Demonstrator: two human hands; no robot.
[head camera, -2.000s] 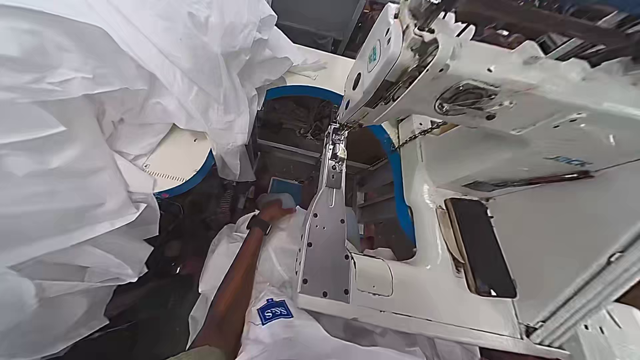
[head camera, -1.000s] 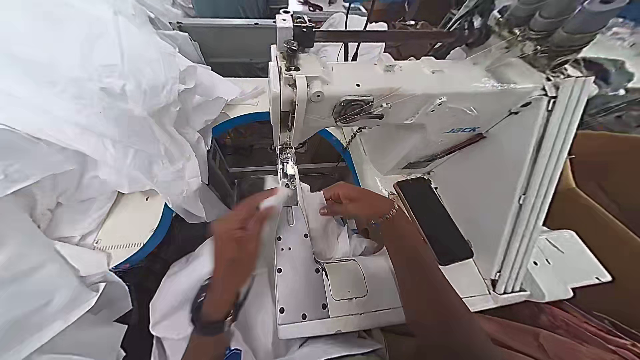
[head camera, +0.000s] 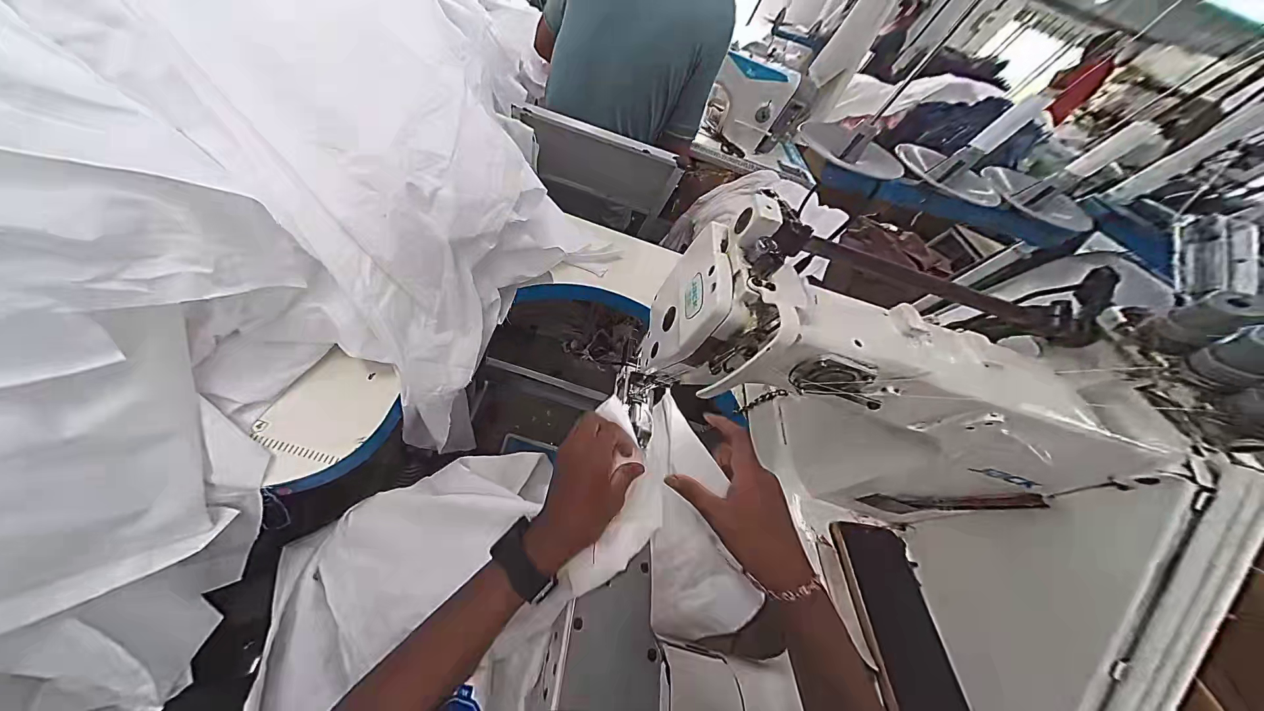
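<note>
My left hand (head camera: 591, 484), with a dark watch on the wrist, grips the white fabric (head camera: 632, 518) just left of the presser foot (head camera: 640, 410). The fabric wraps over the narrow bed arm (head camera: 604, 642) of a white industrial sewing machine (head camera: 918, 395). On the other side of the foot, my right hand (head camera: 739, 499) lies against the cloth, thumb and fingers spread; a bracelet is on its wrist. More white cloth hangs at the lower left, with a blue printed patch (head camera: 461, 699) at the bottom edge. Hands and cloth hide part of the bed arm.
A large heap of white fabric (head camera: 247, 178) covers the left side, over a cream tabletop with blue edging (head camera: 331, 415). A dark phone-like slab (head camera: 899, 612) lies at the lower right. Thread cones (head camera: 1224, 355) stand at the right. A person in grey-green (head camera: 637, 64) is beyond the machine.
My left hand has moved up to the cloth near the presser foot. My right hand, unseen two seconds ago, is beside the foot. The view has shifted strongly, and another person now shows.
</note>
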